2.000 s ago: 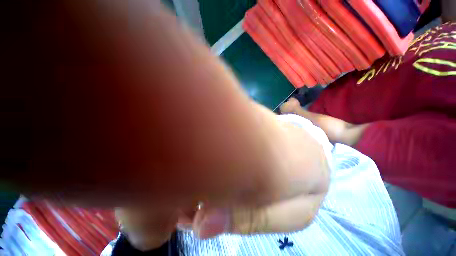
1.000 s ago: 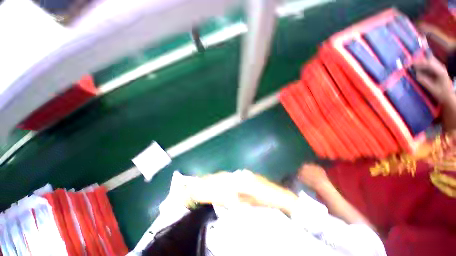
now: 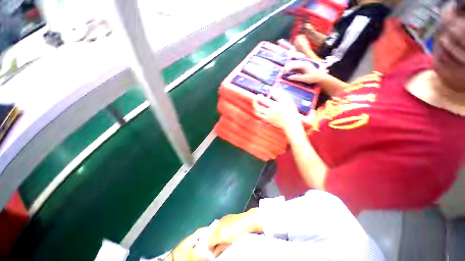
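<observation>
My right hand (image 3: 235,229) comes out of a white sleeve at the bottom centre. My left hand (image 3: 186,249) is low beside it, partly cut off by the bottom edge. The two hands are close together and blurred; their fingers and anything between them cannot be made out. A flat white bundle (image 3: 112,252), like a stack of empty sleeves, lies at the pale rail at the bottom left, cut off by the edge.
A stack of red trays (image 3: 250,125) with dark phones on top stands on the green bench (image 3: 216,178). A co-worker in a dark red T-shirt (image 3: 392,148) has both hands at it. A metal post (image 3: 158,97) and white shelf (image 3: 76,112) stand left; another person (image 3: 357,35) is behind.
The view has swung right and up. The co-worker's tray stack now sits nearer the centre; the left stack of sleeved phones is out of view. The arm that covered the view earlier is gone.
</observation>
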